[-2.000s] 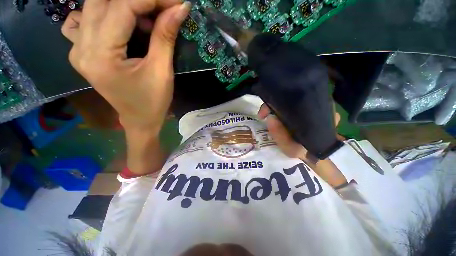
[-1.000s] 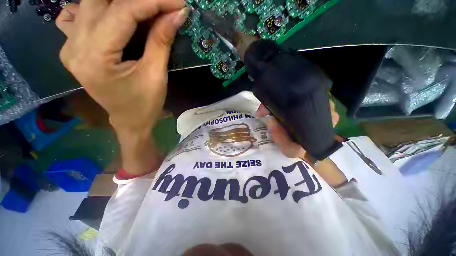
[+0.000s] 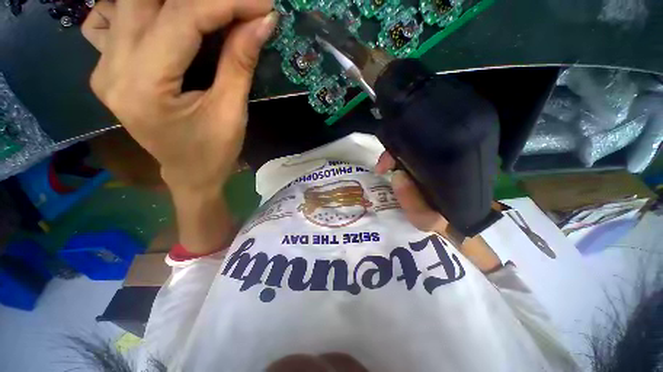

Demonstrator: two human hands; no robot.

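A green PCB panel [image 3: 326,93] of small linked boards lies on the dark tabletop at the top centre, cut off by the upper edge. My left hand [image 3: 182,87] is bare, at its left side, with thumb and forefinger tips together at the boards; whether a part is between them cannot be seen. My right hand [image 3: 411,200] grips the black soldering gun [image 3: 443,131], which hides most of the fingers. The gun's brass-coloured collar and silvery feed nozzle [image 3: 347,64] point up and left over the panel, and the dark tip is blurred near the boards.
Loose dark components [image 3: 67,13] lie at the top left. Bubble wrap [image 3: 22,127] with green boards is at the left edge. Bubble-wrapped bundles [image 3: 596,120] sit in a dark tray at right. Blue bins [image 3: 100,254] are below left, and papers [image 3: 603,225] are at lower right.
Over the last second the gun has shifted slightly right and its nozzle shows more. Since two seconds ago the panel and my left hand have shifted slightly left in view.
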